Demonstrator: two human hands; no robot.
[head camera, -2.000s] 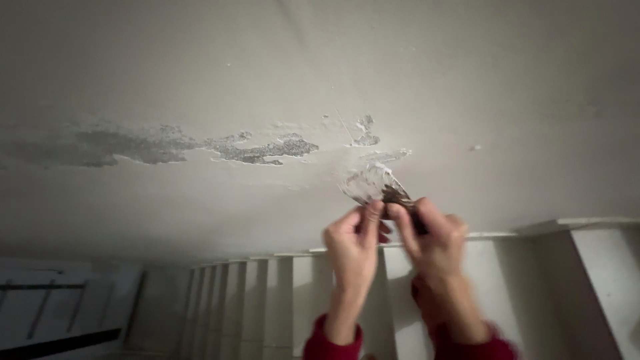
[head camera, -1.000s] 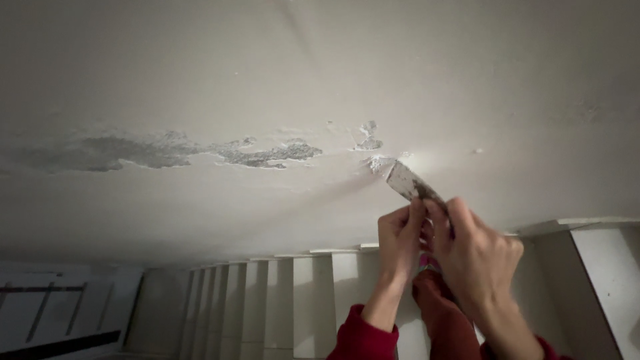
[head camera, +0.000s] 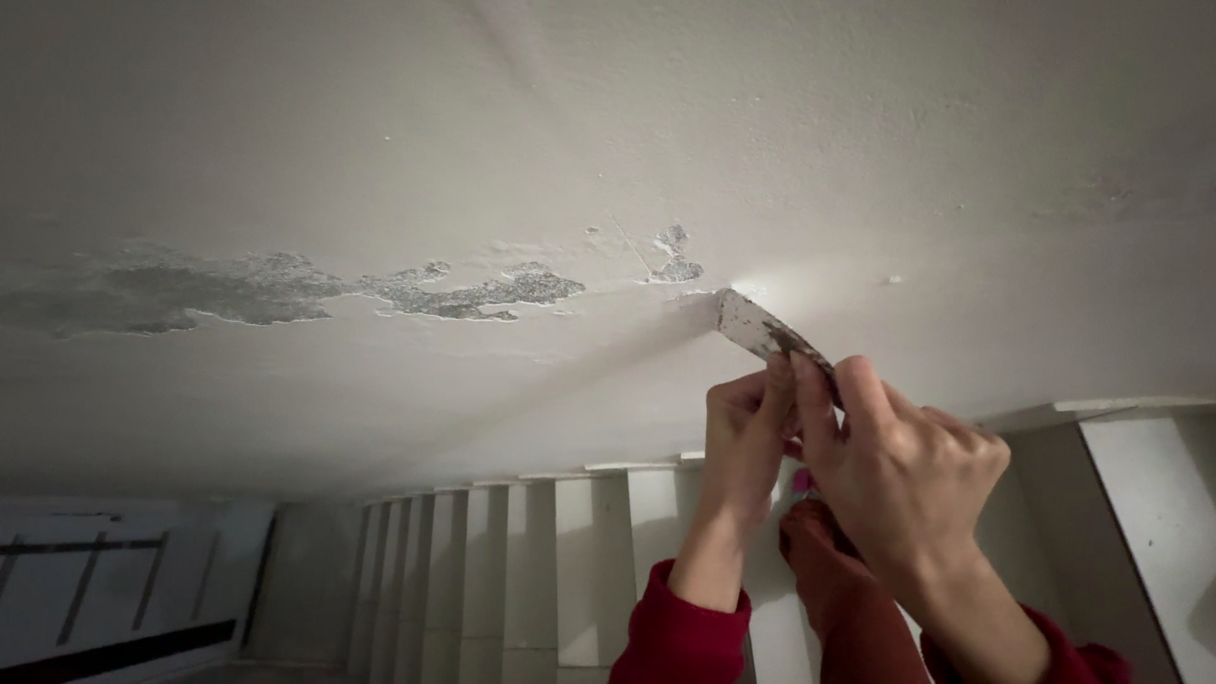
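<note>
A worn metal scraper (head camera: 760, 325), spotted with white and brown, is held by both hands, its broad end at the painted wall (head camera: 532, 399). My right hand (head camera: 893, 456) grips its narrow rear part, which the fingers largely hide. The fingertips of my left hand (head camera: 750, 437) pinch the blade from the near side, close to the right fingers. Just up and left of the blade's edge lies a small patch of exposed grey plaster (head camera: 676, 268). A longer band of peeled paint (head camera: 475, 293) runs leftward along the wall, its edges flaking.
Below the wall a staircase (head camera: 532, 570) runs down toward the left, with a skirting edge (head camera: 1130, 404) along its side. My leg in reddish trousers (head camera: 855, 617) stands on the steps. Dark railings (head camera: 85, 546) show at the lower left.
Both hands have moved right from where they were two seconds ago. The scraper's blade has shifted from the small flaking spot a little to the right and is now seen more plainly.
</note>
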